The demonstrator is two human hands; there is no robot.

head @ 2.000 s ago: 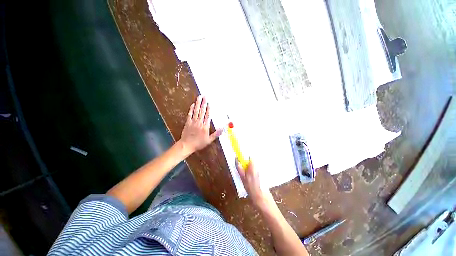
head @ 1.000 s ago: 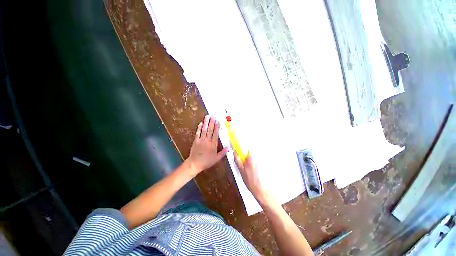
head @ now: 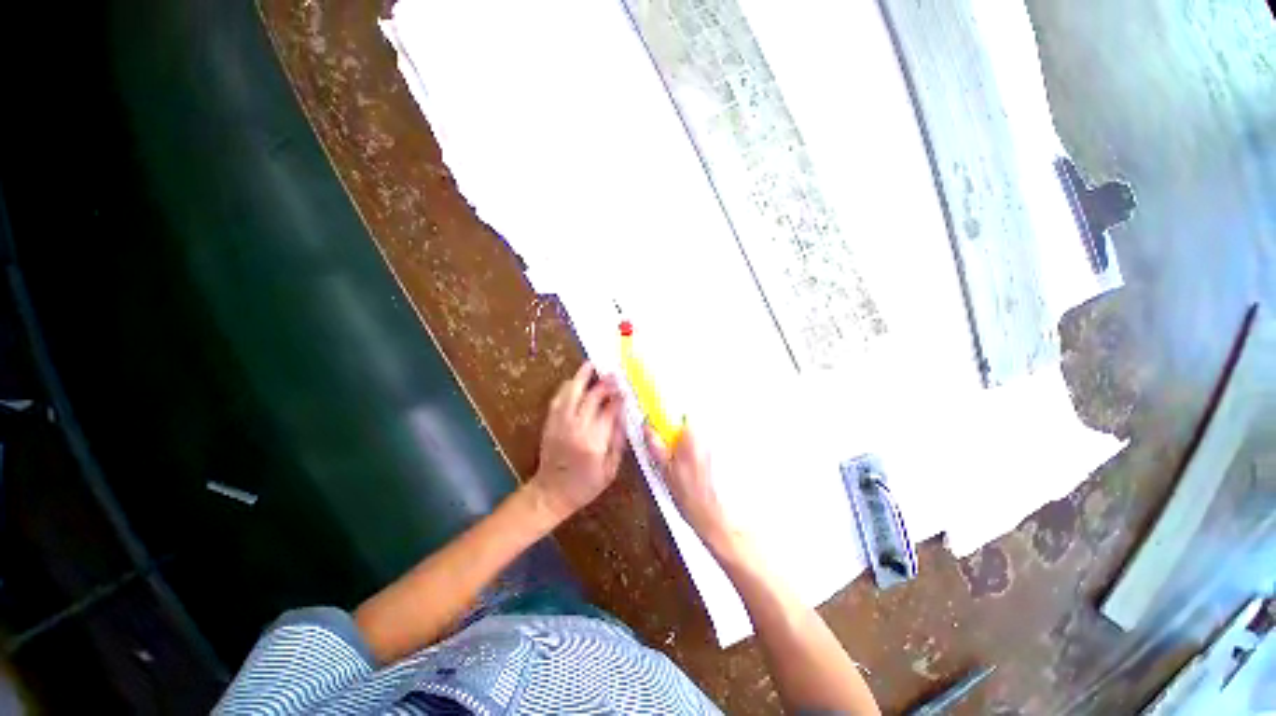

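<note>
A white fabric stack (head: 560, 168) lies on the brown table, its near edge ragged. My right hand (head: 689, 483) is shut on a yellow-handled knife (head: 644, 389), whose red spot and tip point up the picture, over the stack just inside its left edge. My left hand (head: 581, 437) is at that edge, left of the knife, fingers bent against the fabric; whether they pinch it is not clear. A narrow white strip (head: 717, 595) runs along the edge below my hands. The blade's contact with the fabric is too small to tell.
Two flat grey bars (head: 767, 168) (head: 973, 210) lie on the stack. A silver clamp (head: 879, 520) sits at its lower edge, a black clip (head: 1099, 210) at its far edge. Another bar (head: 1182, 483) lies apart on the table (head: 420, 266). Part of a pointed grey blade (head: 959, 692) shows at the bottom.
The stack and clamp appear lower in the picture. The knife is further up along the stack's edge. My left hand's fingers, earlier laid out flat, are now bent at the edge.
</note>
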